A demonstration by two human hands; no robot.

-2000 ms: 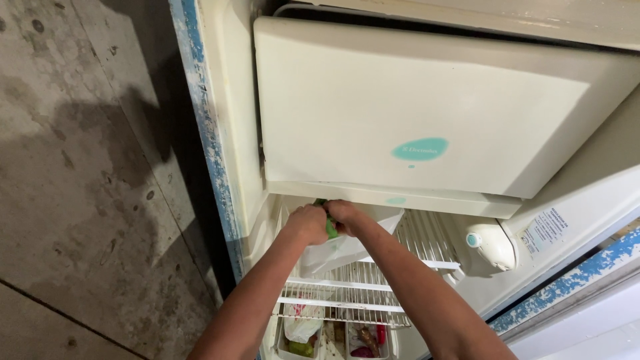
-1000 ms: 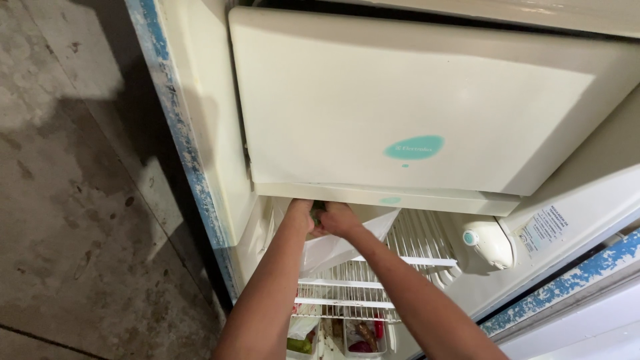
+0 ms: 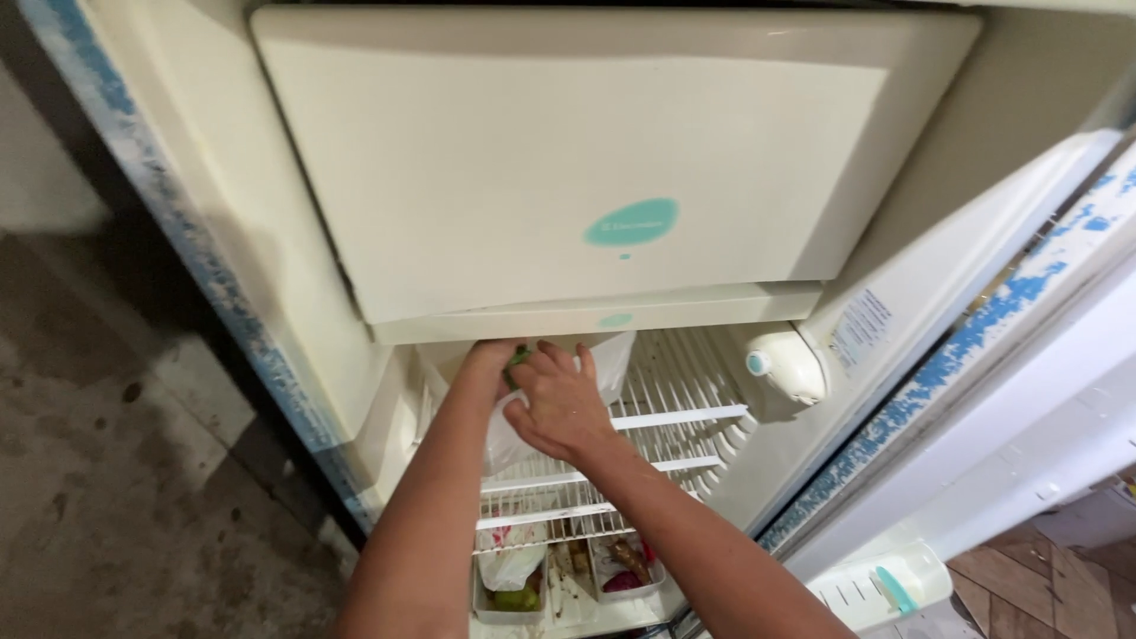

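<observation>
Both hands reach into an open refrigerator, just under its white freezer door [image 3: 577,160]. My left hand [image 3: 499,359] is mostly hidden behind a green item [image 3: 516,362], perhaps a vegetable, and its fingers cannot be made out. Over the same item lies my right hand [image 3: 559,390], its fingers spread and its fingertips near the green thing. A translucent white plastic bag or liner [image 3: 617,355] surrounds the hands on the upper wire shelf [image 3: 679,382]. Whether either hand grips anything is unclear.
Lower down stand two clear bins [image 3: 510,612] [image 3: 635,586] with produce, one under a white plastic bag [image 3: 513,555]. A white thermostat housing [image 3: 788,362] juts from the right wall. The open refrigerator door [image 3: 985,426] is at right, with a door bin [image 3: 923,577].
My right hand has opened its fingers; one second ago both hands were close together at the green item. The view has come nearer to the refrigerator.
</observation>
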